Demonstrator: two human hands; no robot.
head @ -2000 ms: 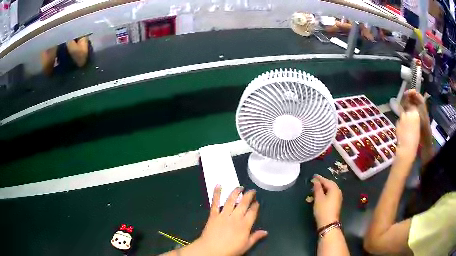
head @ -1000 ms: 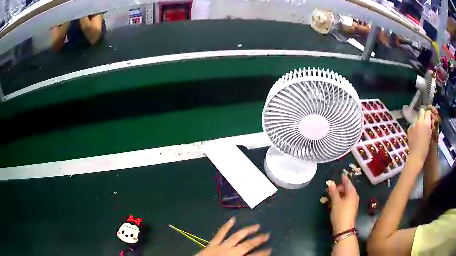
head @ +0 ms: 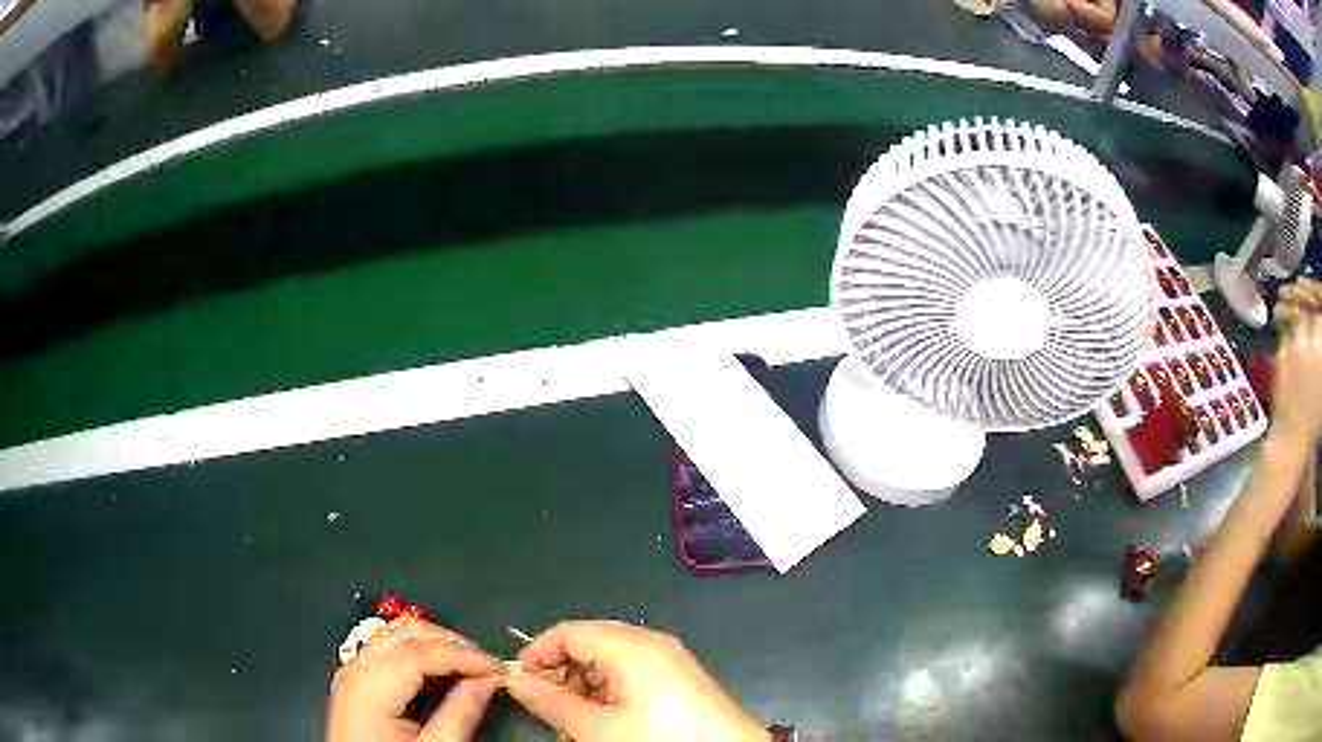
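My left hand [head: 406,684] and my right hand [head: 616,681] meet at the bottom of the view, fingertips together. A tiny pale piece [head: 508,673] shows between the fingertips; what it is cannot be told. The mouse-head piece [head: 363,638] lies behind my left hand, mostly hidden, with its red bow showing. The tip of the yellow tweezers [head: 521,634] shows just behind my fingers; the rest is hidden.
A white strip [head: 754,457] lies over a phone [head: 711,525]. A white desk fan [head: 921,461] stands right of them. Beyond it are a parts tray [head: 1160,490], tape scraps [head: 1022,529], a small red part [head: 1138,571] and a coworker's arm [head: 1211,580].
My left hand came off the white strip, and the strip turned to bare part of the phone. My right hand moved left from beside the scraps to meet my left hand. The view has shifted.
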